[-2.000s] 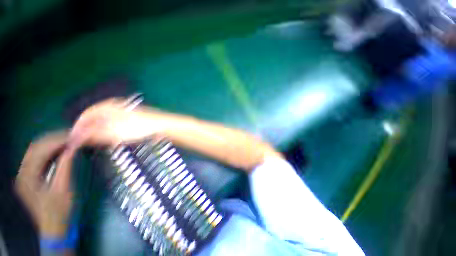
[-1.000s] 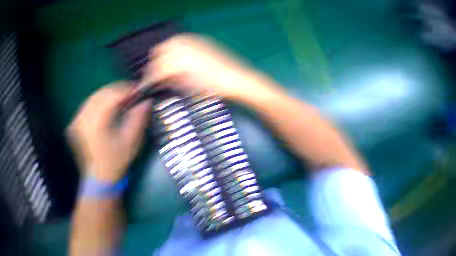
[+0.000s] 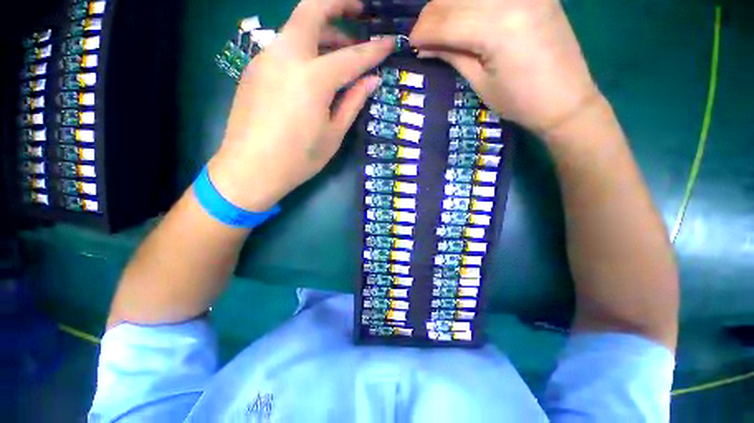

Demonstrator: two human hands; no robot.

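The black work tray [image 3: 427, 206] lies lengthwise in front of me with two columns of circuit board assemblies [image 3: 390, 205], green with white ends and thin yellow-orange bands. My left hand [image 3: 285, 111], with a blue wrist band [image 3: 227, 204], reaches over the upper left column. My right hand [image 3: 508, 58] reaches over the upper right of the tray. The fingertips of both hands meet at one small board [image 3: 402, 43] near the top of the left column. The fingers partly hide it. My right hand covers the top of the right column.
Loose boards [image 3: 235, 58] lie on the green mat [image 3: 314, 240] left of the tray, partly behind my left hand. A black tray stack [image 3: 139, 124] with rows of boards stands at the far left. Yellow-green line tape [image 3: 703, 132] runs along the mat at right.
The blurred view has steadied and shifted, with the tray now upright in the middle. Both hands are still at the tray's upper part. Loose boards at left now show.
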